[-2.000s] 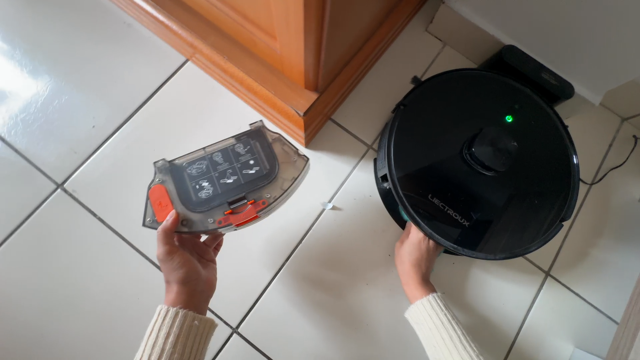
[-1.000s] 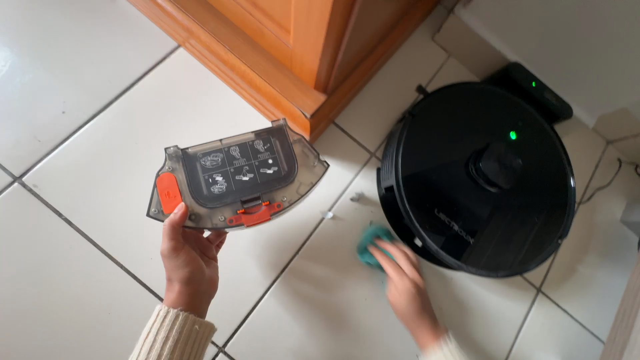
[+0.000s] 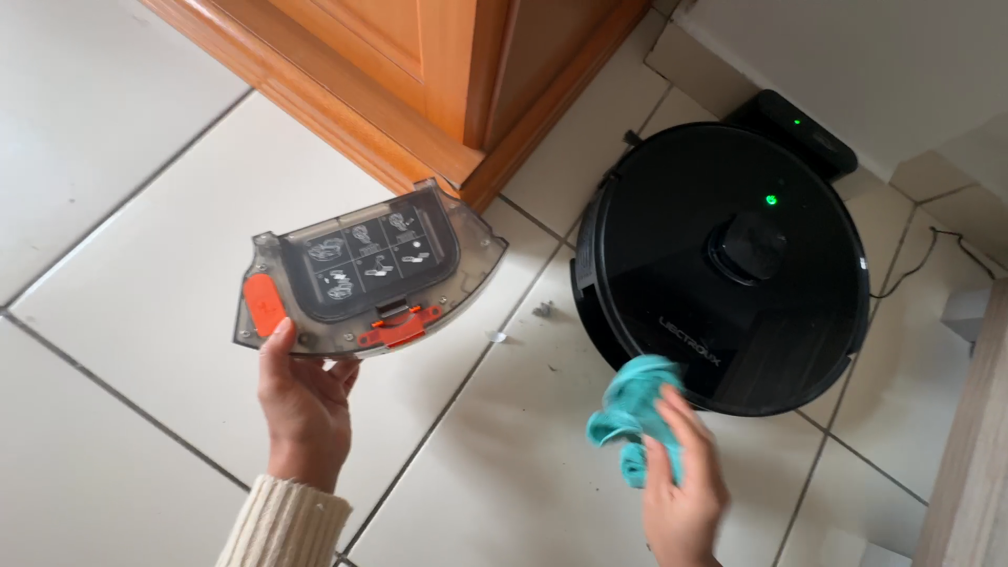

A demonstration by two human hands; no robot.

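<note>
My left hand [image 3: 307, 402] grips the lower left edge of a translucent grey dustbin [image 3: 370, 272] from a robot vacuum, which has a red plug and a red latch; it is held above the floor. My right hand [image 3: 685, 472] pinches a crumpled turquoise cloth [image 3: 642, 409] just below the round black robot vacuum [image 3: 732, 276]. The cloth overlaps the vacuum's lower left rim in view; whether they touch I cannot tell. The vacuum stands at its charging dock [image 3: 803, 134], with green lights on both.
An orange-brown wooden cabinet corner [image 3: 472, 157] stands behind the dustbin. Grey dust clumps [image 3: 543, 309] and a small whitish bit [image 3: 498, 336] lie on the tiled floor [image 3: 441, 472]. A thin black cable [image 3: 929, 252] runs by the wall at right, near a light wooden edge [image 3: 965, 441].
My right hand came away from the vacuum's lower rim, showed the turquoise cloth on the floor side, and now holds it raised near the rim. My left hand still holds the dustbin.
</note>
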